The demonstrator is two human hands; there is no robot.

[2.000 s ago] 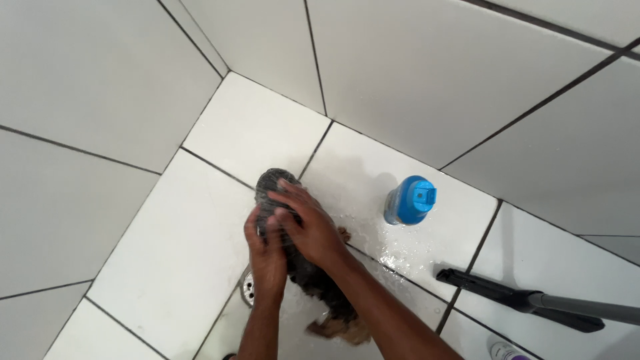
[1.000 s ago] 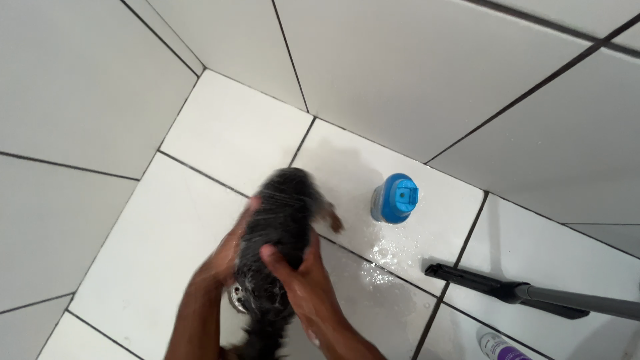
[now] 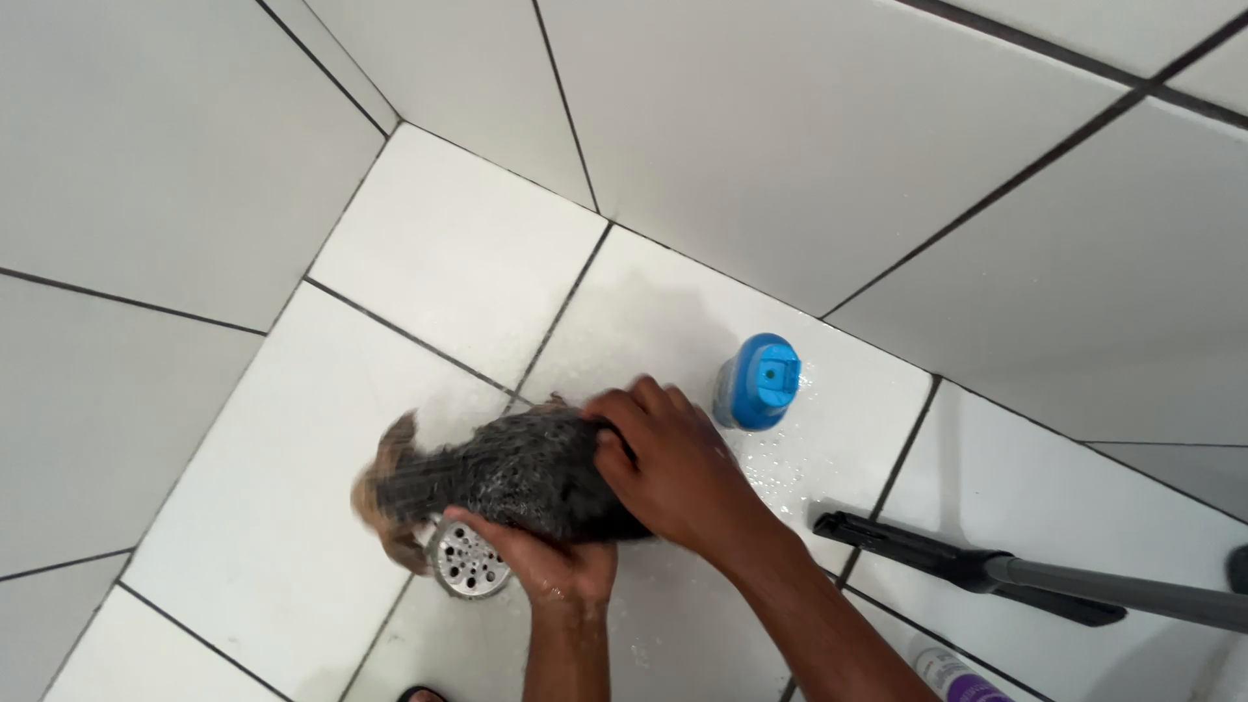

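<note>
A small wet dog (image 3: 526, 473) with a dark back and tan head and ears stands on white floor tiles, its head toward the left and its rear toward the right. My left hand (image 3: 551, 565) supports its near side from below, thumb along the flank, fingers partly hidden beneath the body. On its rump lies my right hand (image 3: 653, 448), fingers curled over the fur. A blue bottle (image 3: 765, 382) with an open flip cap stands just beyond my right hand. Beside the dog's head and my left hand is a round metal drain grate (image 3: 471, 559).
A black floor squeegee (image 3: 960, 565) with a grey handle lies at the right. A white and purple container (image 3: 960, 678) is partly in view at the lower right. Tiled walls (image 3: 829, 146) meet behind the dog. Part of a foot in black footwear (image 3: 422, 694) shows at the bottom edge.
The dog has turned so its head now points left. My right hand has moved from its side to its rump, and my left hand is now under its near side.
</note>
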